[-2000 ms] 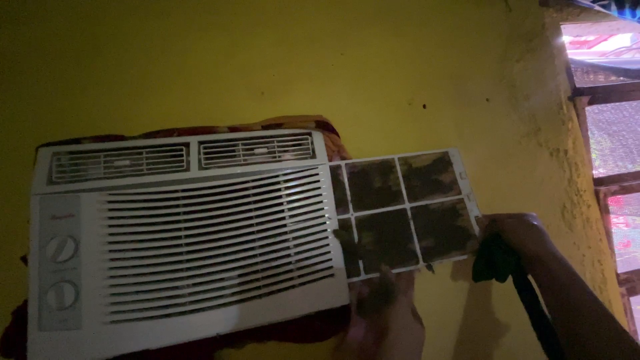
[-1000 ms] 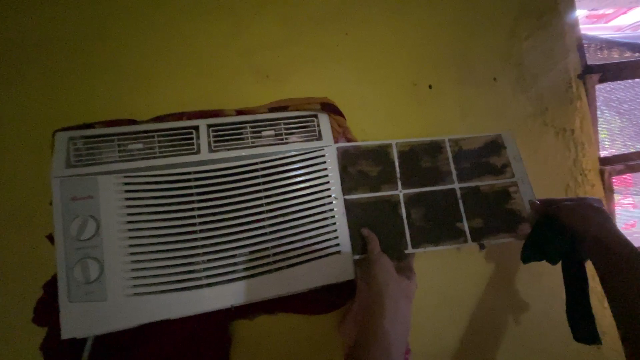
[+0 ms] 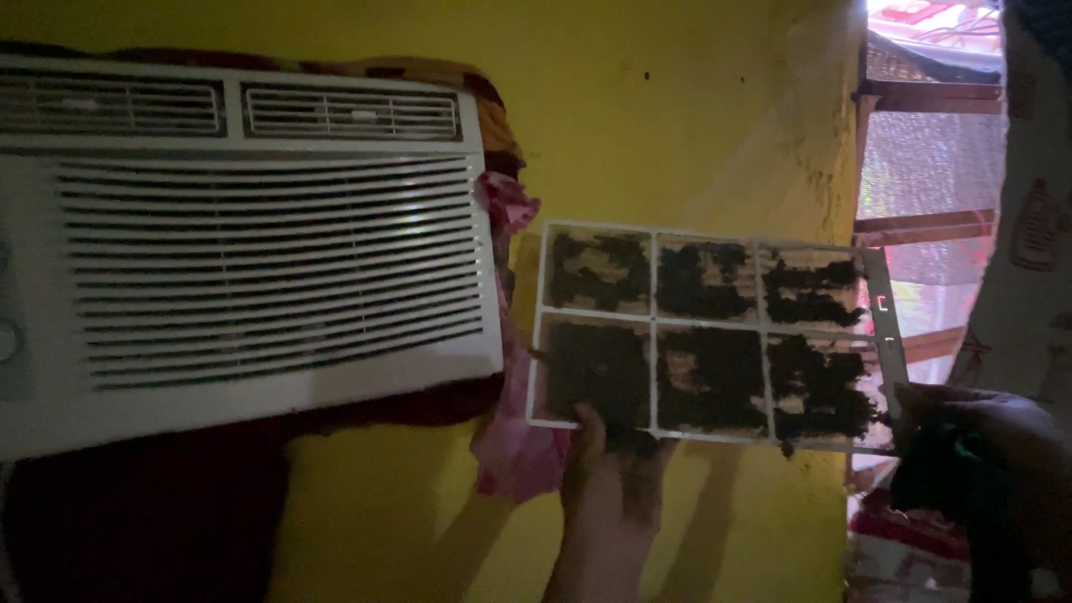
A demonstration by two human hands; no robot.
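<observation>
A white-framed air filter (image 3: 708,331), caked with dark dust, is held in the air to the right of the window air conditioner (image 3: 276,276), apart from it. My left hand (image 3: 607,469) grips the filter's lower left edge, thumb in front and the other fingers mostly hidden. At the lower right corner my right hand (image 3: 971,427) pinches the frame. A dark cloth (image 3: 946,469) hangs from that same hand. Clumps of dust stick out below the lower edge of the filter.
Dark red cloth (image 3: 142,511) hangs beneath the air conditioner, and pink cloth (image 3: 519,452) shows at its right side. The yellow wall (image 3: 670,126) lies behind. A window with brown bars (image 3: 930,226) and a patterned curtain (image 3: 1034,251) are at the right.
The filter has moved right, out of the air conditioner's side, and is now apart from it in both my hands. Pink cloth has come into sight beside the unit. The view has shifted right.
</observation>
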